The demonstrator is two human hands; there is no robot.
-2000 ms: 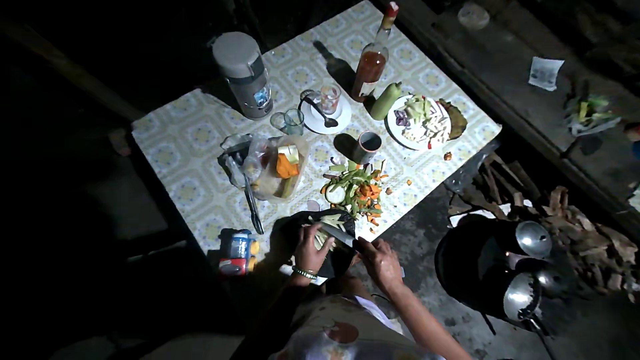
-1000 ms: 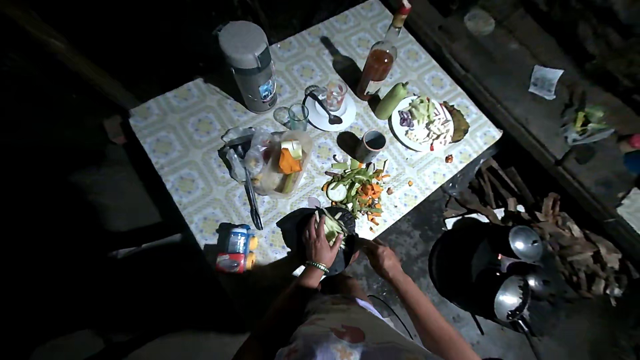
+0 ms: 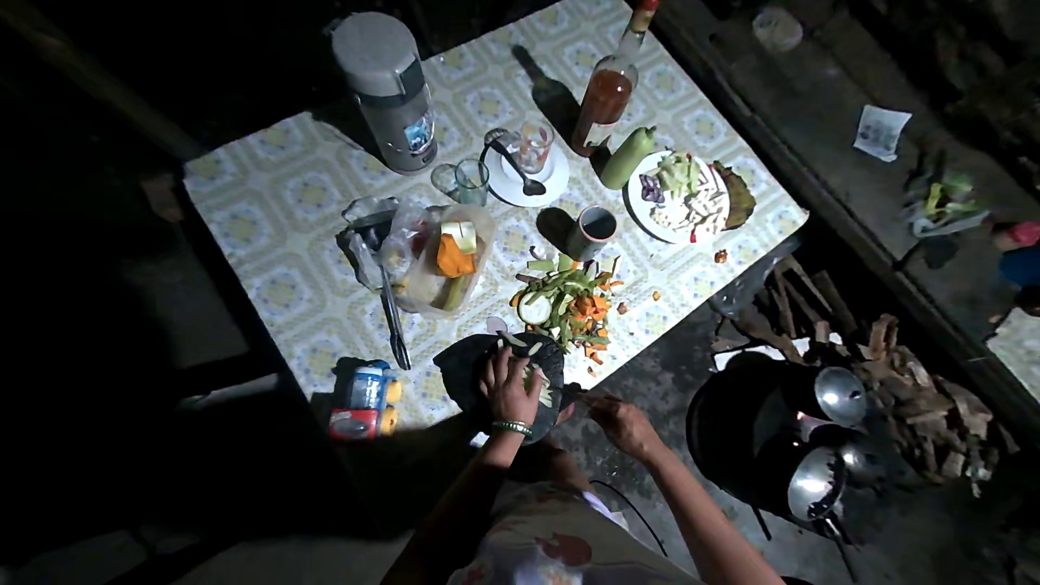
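Note:
My left hand (image 3: 510,394), with a beaded bracelet at the wrist, rests fingers spread on pale sliced vegetable pieces (image 3: 543,388) that lie on a dark round board (image 3: 463,370) at the table's near edge. Right of the board, my right hand (image 3: 621,422) grips a knife by its handle; the blade (image 3: 575,393) is dark and hard to make out. Just beyond the board lies a heap of green and orange vegetable peelings and scraps (image 3: 573,301). Left of the heap, a plastic container (image 3: 481,280) holds an orange piece of vegetable (image 3: 455,256).
A plate of cut vegetables (image 3: 642,215), a green gourd-like vegetable (image 3: 628,158), a glass bottle (image 3: 605,97), a cup (image 3: 593,231), a saucer (image 3: 556,187) and a grey vacuum flask (image 3: 398,97) stand on the patterned table (image 3: 276,244). Metal pots (image 3: 812,483) and firewood (image 3: 918,390) are at the right.
The knife was over the board between my hands two seconds ago; my right hand has since drawn off to the board's right. My left hand now lies flatter over the pieces.

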